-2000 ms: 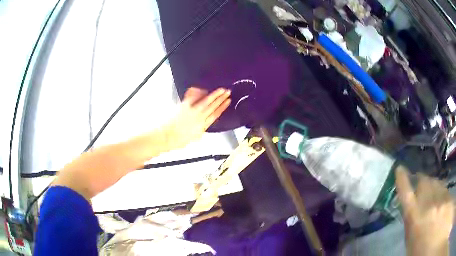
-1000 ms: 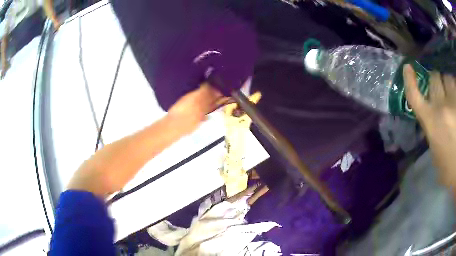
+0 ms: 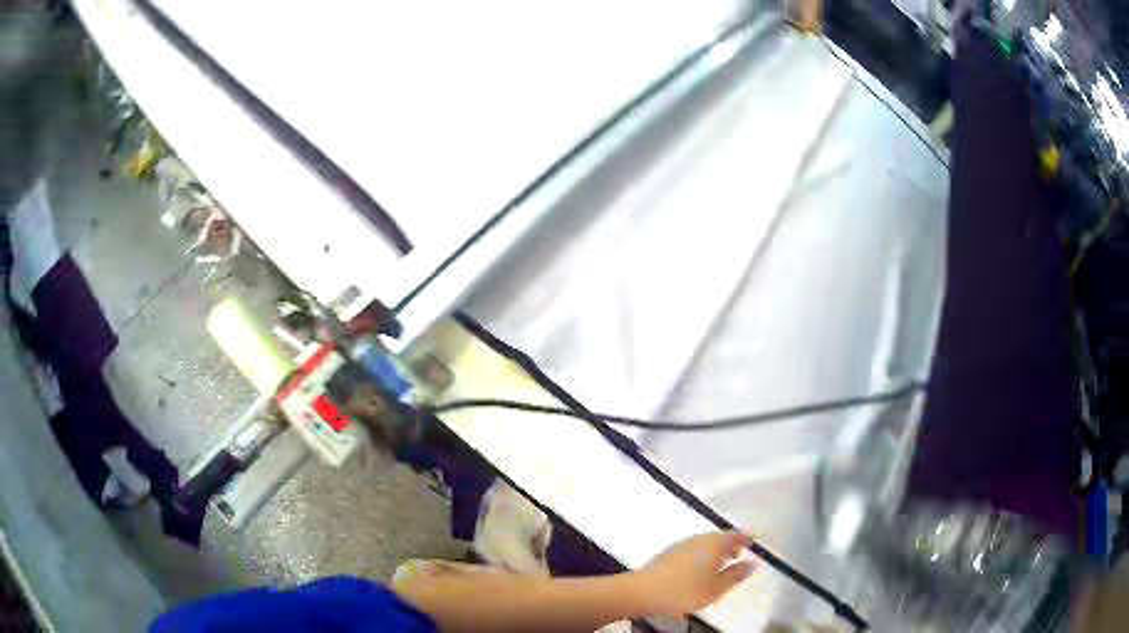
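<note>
A white fabric ply [image 3: 768, 284] covers the table, with a black selvedge line [image 3: 644, 458] along its near side. My left hand [image 3: 700, 575] is low at the table border, fingers slightly apart beside this line, with nothing visible in it. The red and white end cutter [image 3: 324, 402] is at the left table end, with a black cable [image 3: 743, 423] running right over the fabric. A blurred clear bottle [image 3: 1003, 575] is at the lower right. A blurred skin-coloured patch, probably my right hand [image 3: 1104, 606], is cut off at the corner; its grip cannot be made out.
Dark purple fabric [image 3: 1003, 309] hangs or lies along the right side. The concrete floor [image 3: 297, 532] shows at left, with dark offcuts [image 3: 74, 322] and scraps. A pale crumpled offcut [image 3: 510, 526] is below the table border. A pale yellow cylinder [image 3: 248, 346] stands out from the cutter.
The view has swung left to the cutter end. My left hand has left the dark fabric and wooden stick and is at the table border. The bottle now shows blurred at the lower right.
</note>
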